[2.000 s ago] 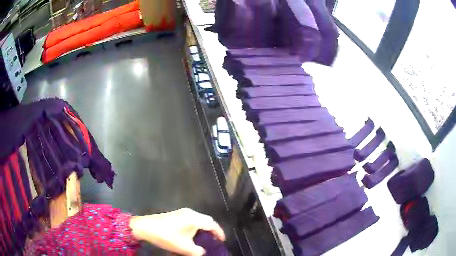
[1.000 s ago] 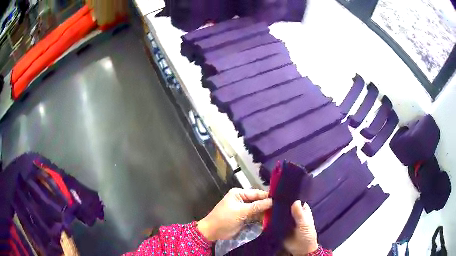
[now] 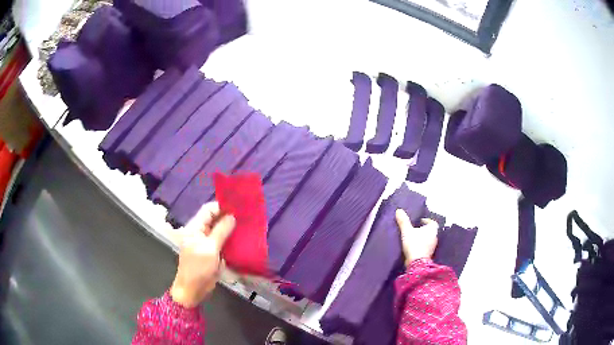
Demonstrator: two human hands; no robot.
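My left hand (image 3: 200,253) holds a flat red piece (image 3: 244,219) by its left edge, over the row of stacks. My right hand (image 3: 417,236) rests on a dark purple stack of cut strips (image 3: 377,259) at the near end of the table, thumb and fingers at its upper right side; whether it grips the stack is hard to tell. A long row of purple cut stacks (image 3: 310,195) lies side by side on the white table, running to the upper left.
Curved strip stacks (image 3: 384,113) and rounded dark bundles (image 3: 495,124) lie toward the wall. Steel dies (image 3: 538,293) and a dark offcut heap (image 3: 596,303) are at lower right. More thick dark bundles (image 3: 101,67) lie at upper left. The table edge (image 3: 145,232) borders the grey floor.
The view has turned toward the table. The red piece, earlier against dark fabric between both hands, is now apart in my left hand. My right hand has moved onto the near stack.
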